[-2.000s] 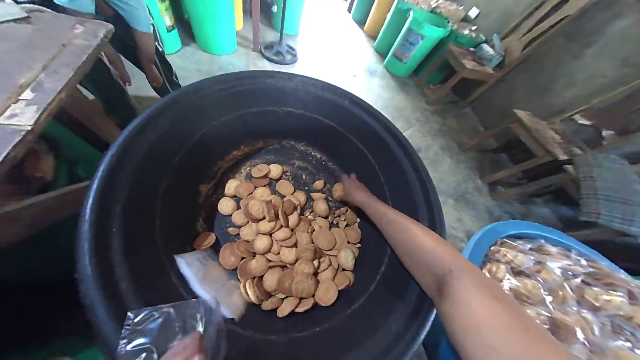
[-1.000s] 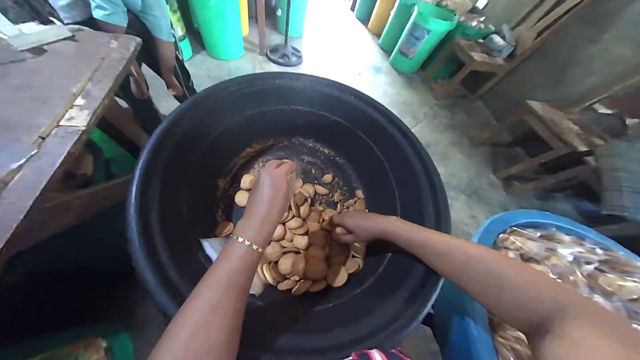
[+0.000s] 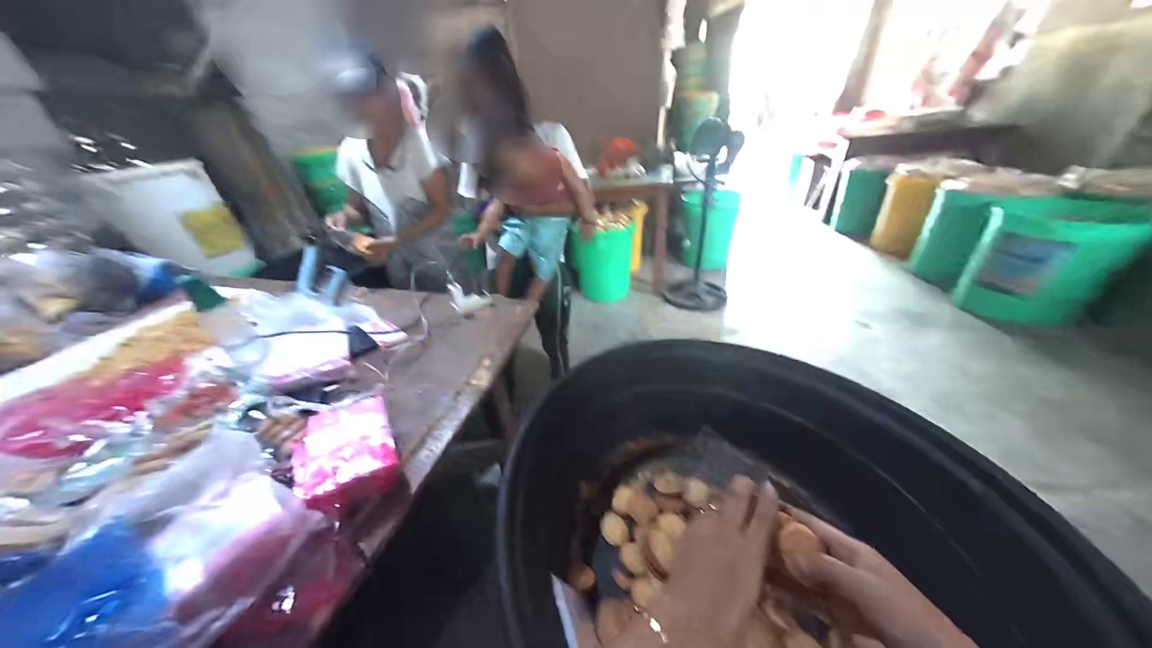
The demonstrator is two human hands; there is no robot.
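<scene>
Round brown biscuits lie in a heap at the bottom of a large black plastic tub. My left hand, with a bracelet at the wrist, reaches over the heap, its fingers held out near a clear plastic bag; whether it grips the bag or biscuits is unclear. My right hand is beside it, thumb and fingers closed on a biscuit. A pale flat piece, perhaps plastic, rests at the tub's lower left.
A wooden table on the left bears plastic bags and a pink pack. Beyond it are a person in a white top and another person holding a child. A black stand fan and green bins stand farther back.
The view has swung up and left, bringing the table and people into sight. My left hand was at the plastic bags at first, then moved onto the biscuits. My two hands are now closer together.
</scene>
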